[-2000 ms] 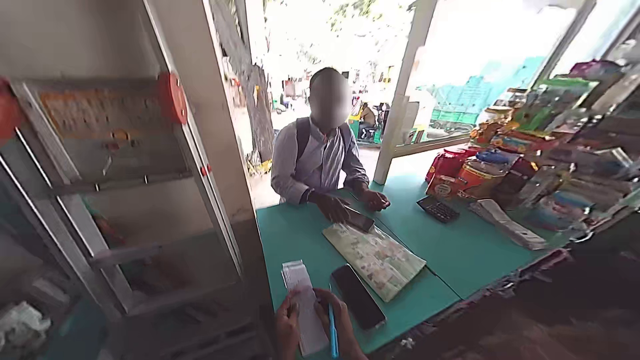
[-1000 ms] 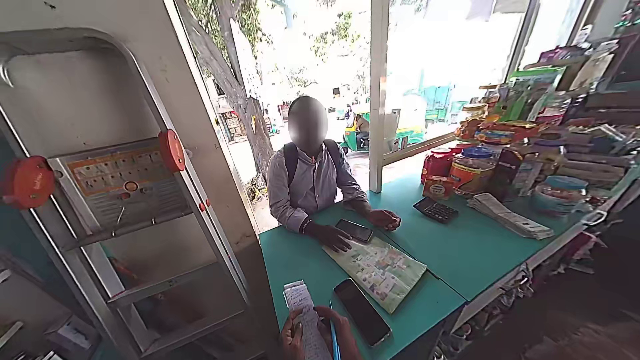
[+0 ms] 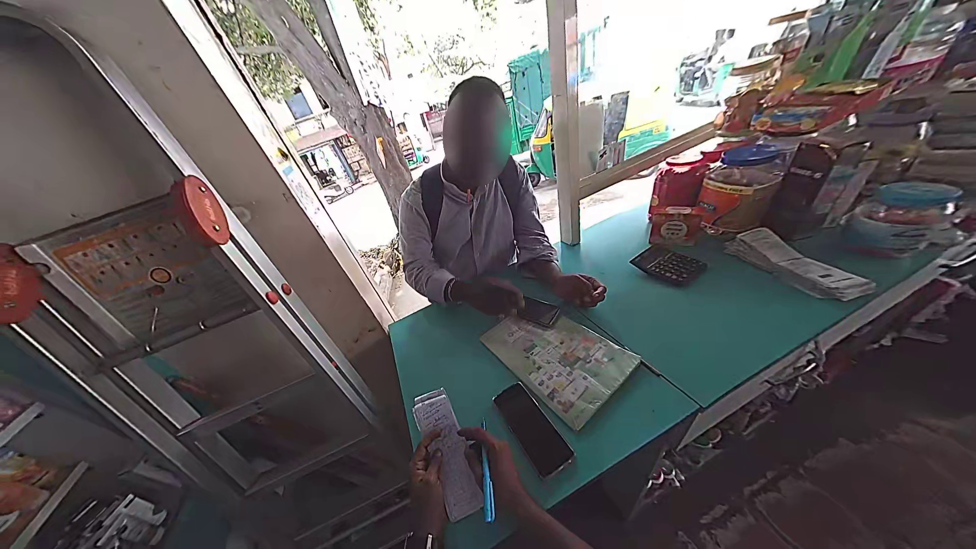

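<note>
A narrow notepad [image 3: 450,457] with handwriting on it is held near the edge of the green counter. My left hand [image 3: 427,476] grips its left edge. On the other side, my right hand [image 3: 499,469] holds a blue pen [image 3: 487,476], which stands nearly upright in the view beside the pad, and the thumb or a finger touches the pad's right edge. A black smartphone [image 3: 534,429] lies just right of my right hand. Beyond it rests a printed booklet or packet [image 3: 564,366], with a second phone [image 3: 539,311] at its far edge, under another person's hand.
Across the counter [image 3: 640,328] sits a person [image 3: 473,221] with shoulder straps. To the right are a calculator [image 3: 669,265], a stack of folded papers [image 3: 801,263] and several plastic jars [image 3: 740,187]. An aluminium ladder [image 3: 267,282] leans at the left.
The view has shifted. Both my hands keep hold of the notepad and pen. The other person's hand near the second phone has shifted a little.
</note>
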